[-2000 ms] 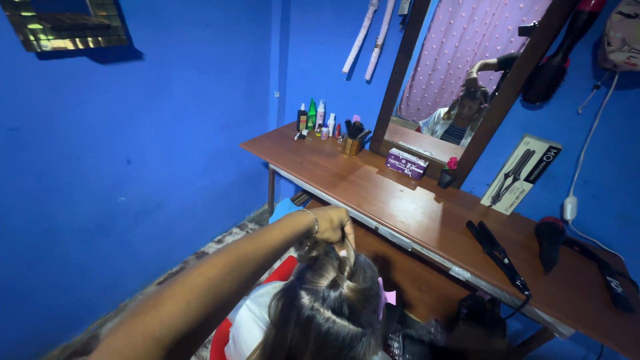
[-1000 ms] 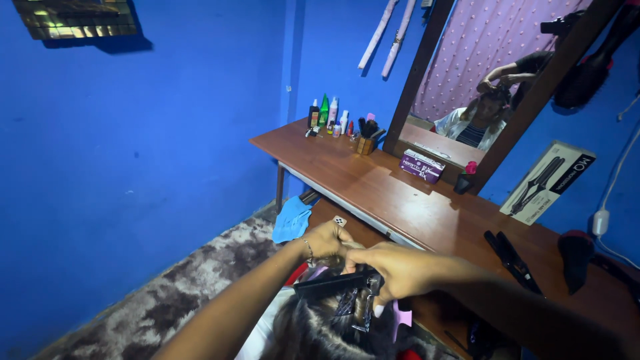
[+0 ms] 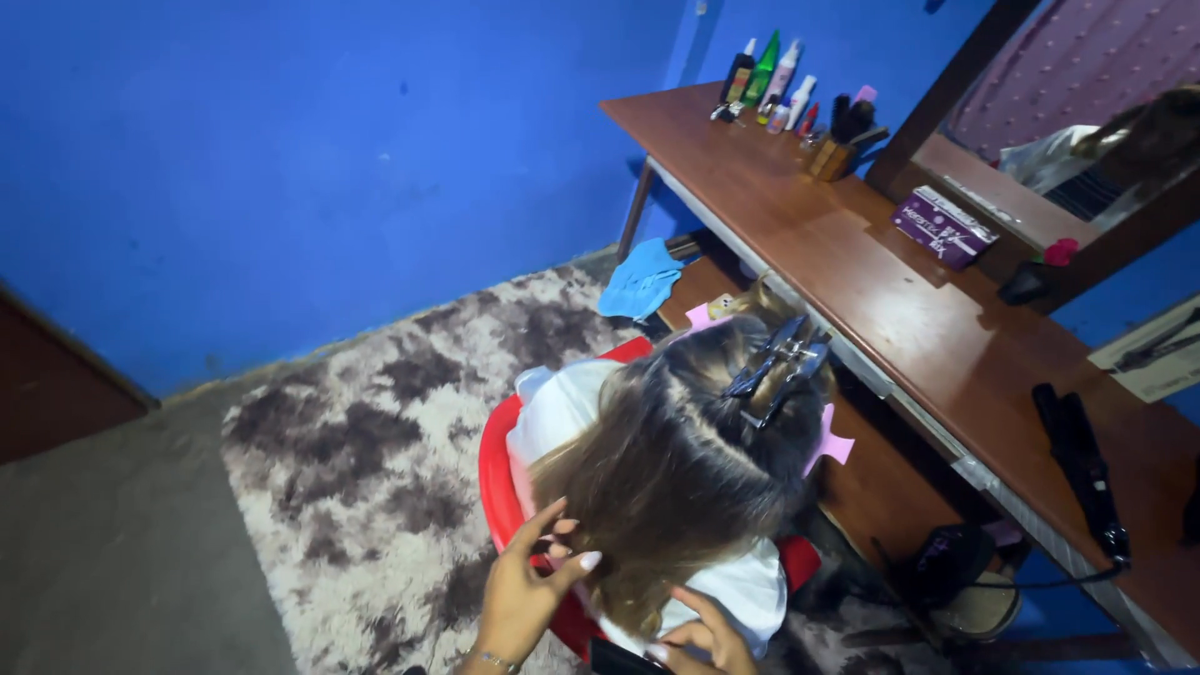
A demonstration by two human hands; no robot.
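Note:
A seated person's long hair (image 3: 647, 469) hangs loose over a white garment, with a parting across the back of the head. Dark claw clips (image 3: 776, 370) hold the upper section, and pink clips (image 3: 829, 442) sit at both sides. My left hand (image 3: 530, 581) is beside the hair ends on the left, fingers apart, with nothing in it. At the bottom edge my right hand (image 3: 703, 637) holds a black comb (image 3: 623, 659), only partly in view, just below the hair ends.
The person sits on a red chair (image 3: 497, 469) over a patterned rug (image 3: 375, 469). Along the right runs a wooden table (image 3: 797, 225) bearing bottles (image 3: 761, 70), a brush holder (image 3: 831, 159), a purple box (image 3: 942, 228) and a black flat iron (image 3: 1083, 473). A mirror (image 3: 1022, 122) stands behind.
Both hands have left the top of the head and moved down to the hair ends. Dark clips now show where the hands were. The view has shifted downward.

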